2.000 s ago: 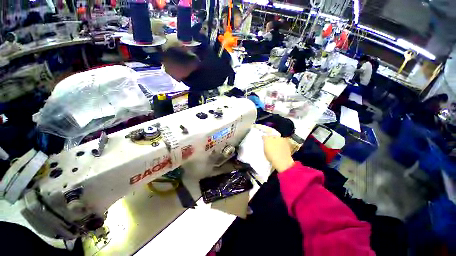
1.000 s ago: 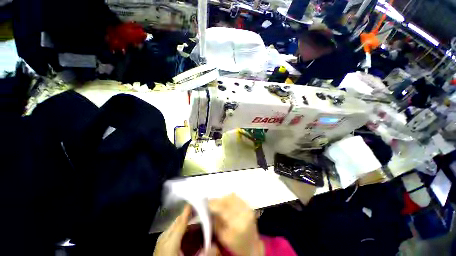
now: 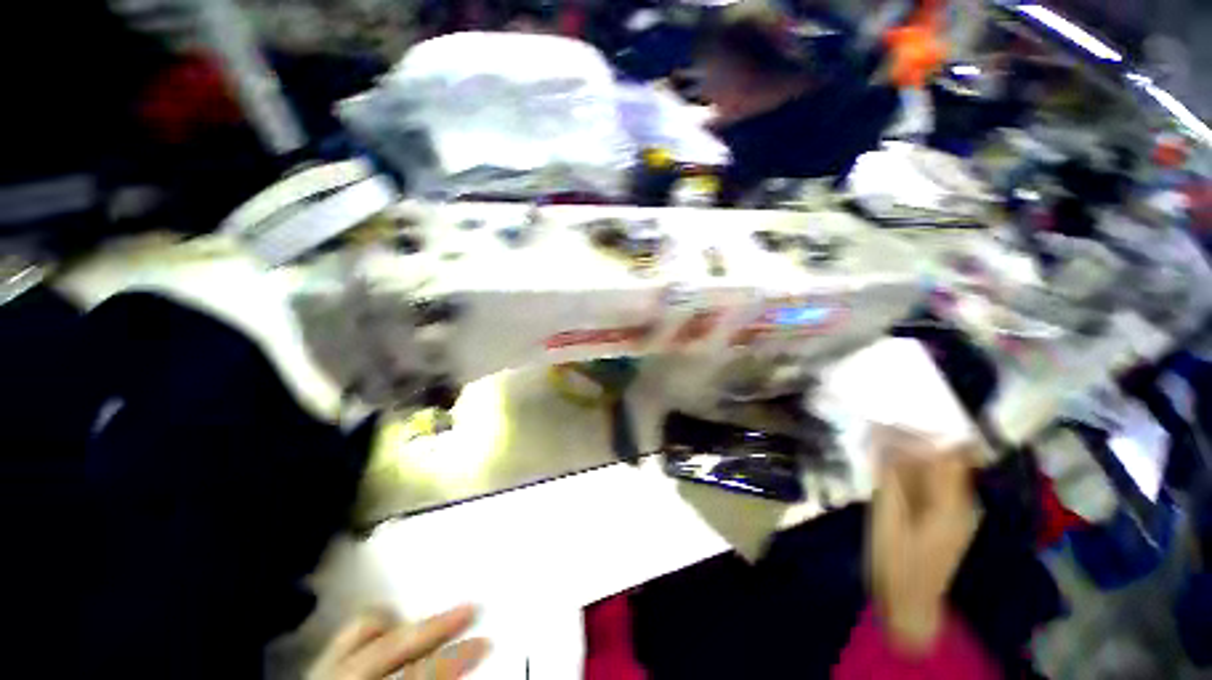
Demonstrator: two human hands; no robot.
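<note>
My left hand (image 3: pixel 405 646) is at the bottom edge, partly cut off, with its fingers over a white sheet (image 3: pixel 532 635); a grip on it cannot be made out. My right hand (image 3: pixel 921 531), in a pink sleeve, is blurred and reaches to a white sheet or stack (image 3: pixel 891 385) at the machine's right end. Whether its fingers hold it is unclear. The white sewing machine (image 3: pixel 638 299) lies across the middle, its needle area (image 3: pixel 428 423) lit yellowish. A larger white area (image 3: pixel 558 529) lies on the table in front. Dark cloth (image 3: pixel 200 465) is heaped at left.
A shiny black case or phone (image 3: pixel 731 454) lies under the machine arm at right, beside a dark strip (image 3: pixel 622 423). More dark cloth (image 3: pixel 744 598) hangs over the front edge. A bulky plastic bag (image 3: pixel 499 113) and a person in dark clothing (image 3: pixel 824 126) are behind the machine.
My hands, together on a white piece one second ago, are now apart. My right hand has moved right to the white sheets; my left stays low at left. The view has shifted.
</note>
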